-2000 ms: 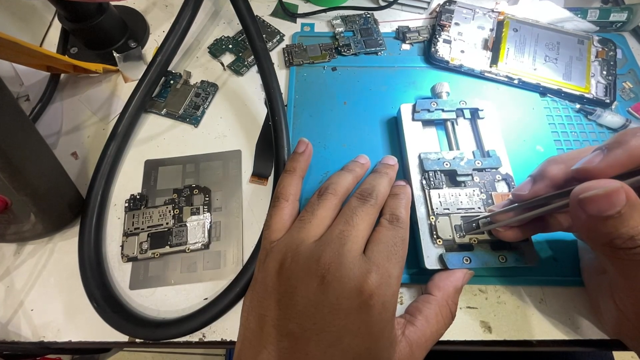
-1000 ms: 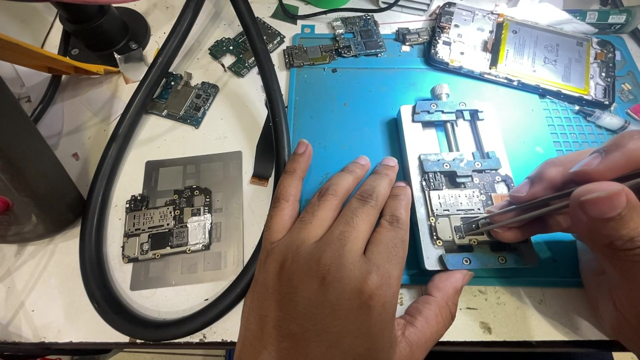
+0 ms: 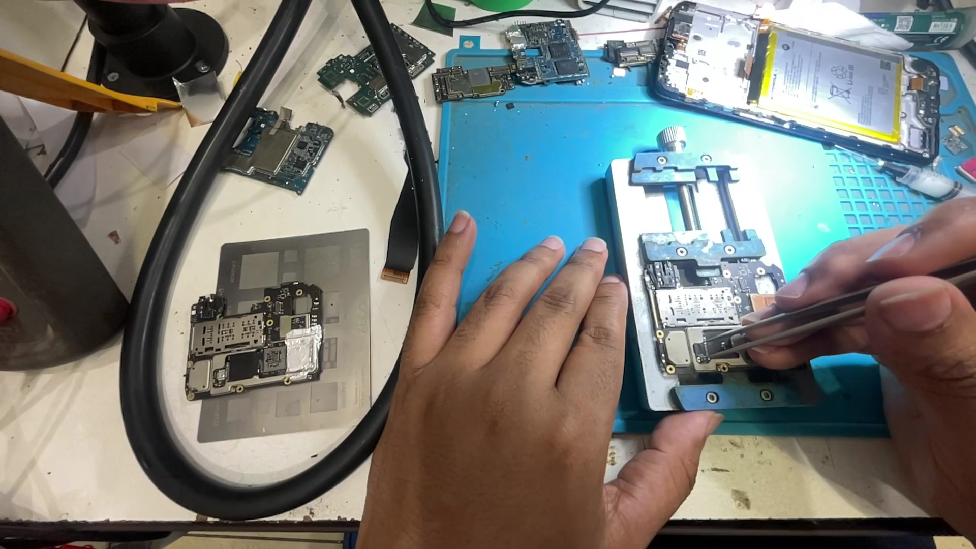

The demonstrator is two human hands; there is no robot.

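Note:
My right hand (image 3: 877, 305) grips metal tweezers (image 3: 808, 309), whose tips rest at a dark chip area on a phone circuit board (image 3: 698, 305). That board is clamped in a metal board holder (image 3: 631, 305) with blue jaws and a knurled screw (image 3: 672, 138). My left hand (image 3: 518, 381) lies palm down with fingers spread, partly over the blue silicone mat (image 3: 526, 183). Its thumb is near the holder's lower edge; it grips nothing. Left of it, another phone circuit board (image 3: 255, 335) lies on a metal stencil sheet (image 3: 347, 305).
A thick black hose (image 3: 145, 305) loops around the stencil. Loose circuit boards (image 3: 282, 152) lie at the back left and on the mat's top edge. An opened phone with its battery (image 3: 831, 84) is at the back right, near a syringe (image 3: 926, 181). A dark cylinder (image 3: 53, 259) stands far left.

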